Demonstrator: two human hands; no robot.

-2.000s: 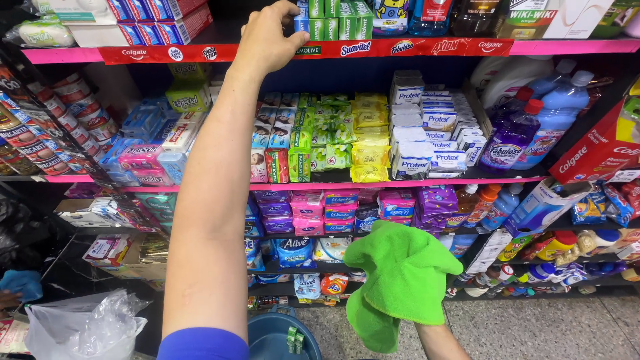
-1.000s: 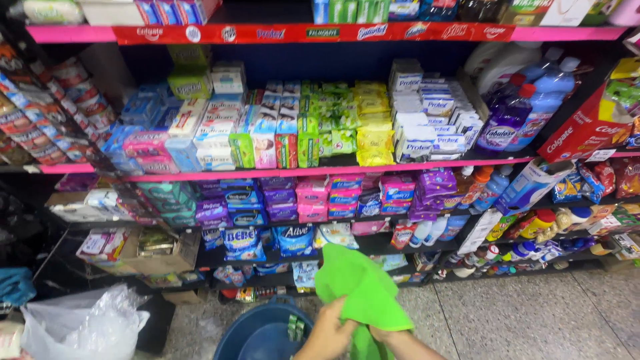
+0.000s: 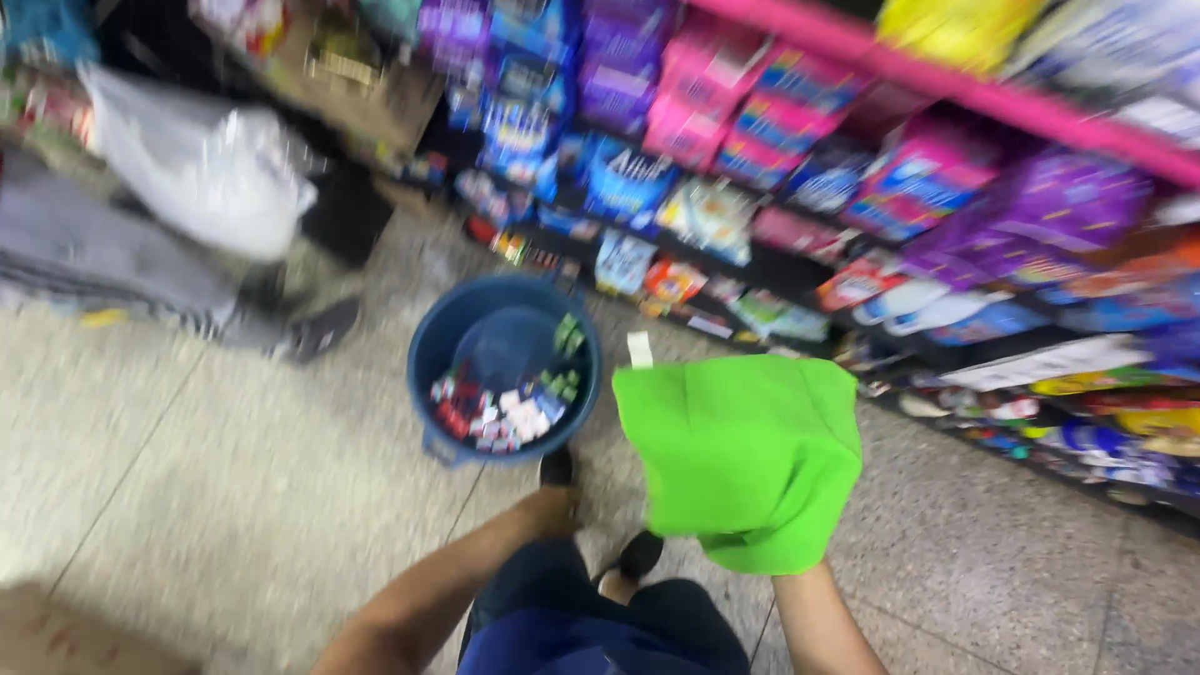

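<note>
A bright green cloth (image 3: 750, 459) covers my right hand, which is hidden beneath it; only the wrist (image 3: 797, 583) and forearm show. The cloth is spread out, with a white tag at its upper left corner. My left hand (image 3: 553, 506) is low beside my leg, apart from the cloth and just below the tub; its fingers are blurred and hard to make out. A round blue plastic tub (image 3: 422, 342) stands on the floor in front of me. Small green, red, white and blue packages (image 3: 520, 417) lie in it.
Shelves with a pink edge strip (image 3: 937, 80) hold packaged goods ahead and to the right. At the left are a white plastic bag (image 3: 206, 178) and another person's grey-trousered leg (image 3: 122, 253). A cardboard box (image 3: 84, 628) is at the lower left. My feet are near the tub.
The view has swung down to the floor. My left hand, at the top shelf in the oldest frame and at the cloth one second ago, is now away from the cloth. The cloth is spread wider.
</note>
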